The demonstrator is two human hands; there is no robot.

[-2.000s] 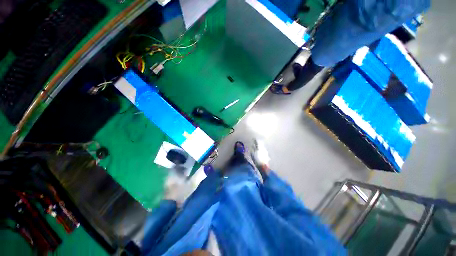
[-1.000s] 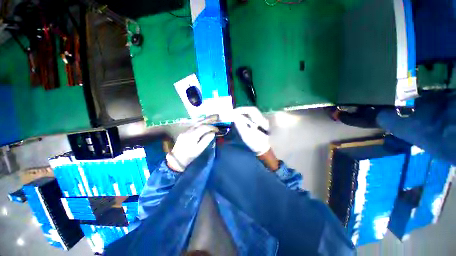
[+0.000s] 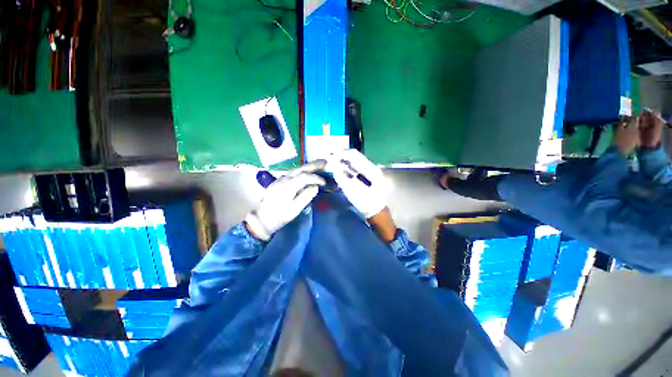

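A long slim chassis module in bright blue film (image 3: 325,66) lies across the green bench mat, its near end with white labels at the bench edge. My left hand (image 3: 286,200) and my right hand (image 3: 362,182), both in white gloves, are at this near end, fingers bent and close together. The end face is hidden by the hands, so the grip cannot be made out. A small dark mark shows at my right hand's fingers. A black handheld device (image 3: 355,125) lies right of the module, partly hidden by it.
A black mouse (image 3: 270,130) sits on a white sheet (image 3: 254,118) left of the module. Large units (image 3: 512,96) stand on the right of the bench. Stacked blue units stand on the floor at left (image 3: 96,254) and right (image 3: 497,272). A person in blue (image 3: 611,199) works at right.
Both gloved hands have stayed at the module's near end since one second ago, with slightly shifted fingers. Two seconds ago they were blurred and apart. The view has turned and shifted.
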